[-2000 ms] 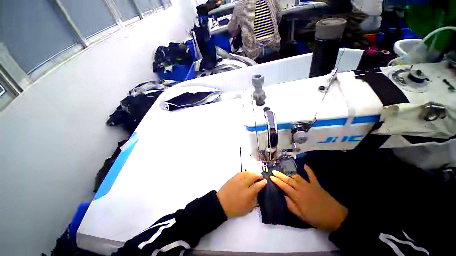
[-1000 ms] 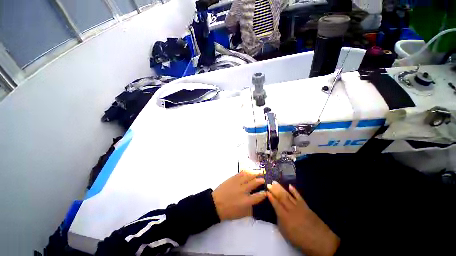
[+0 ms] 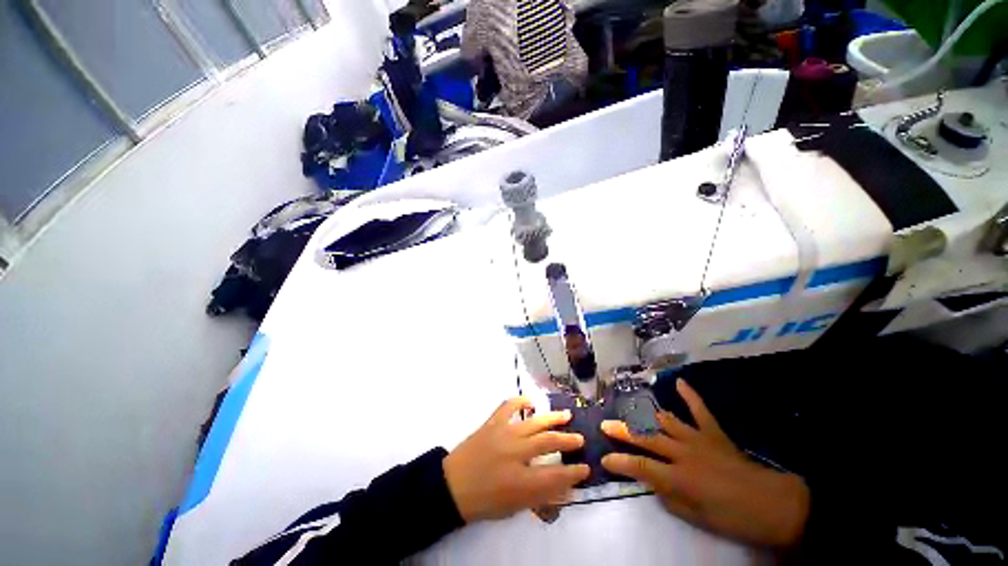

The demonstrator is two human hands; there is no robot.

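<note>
A dark cloth piece (image 3: 588, 444) lies flat under the needle area of the white sewing machine (image 3: 685, 260). My left hand (image 3: 514, 462) presses on its left side with spread fingers, just in front of the presser foot. My right hand (image 3: 707, 470) lies on its right side, fingertips close to my left ones. A grey guard (image 3: 638, 411) stands just right of the needle, partly over my right fingers. More dark cloth (image 3: 774, 404) lies to the right, under the machine head; its border with my dark sleeve cannot be told. The presser foot is small and blurred.
The white table (image 3: 376, 365) has a raised rim and a blue edge patch (image 3: 227, 426). Dark cloth heaps (image 3: 265, 260) lie beyond its left edge by the white wall. A dark cylinder (image 3: 694, 88) stands behind the machine head. A person (image 3: 525, 55) sits farther back.
The view has shifted and tilted. The cloth in front of the needle shows less length than two seconds before. My right hand moved back, then forward again, with fingers now spread beside the guard.
</note>
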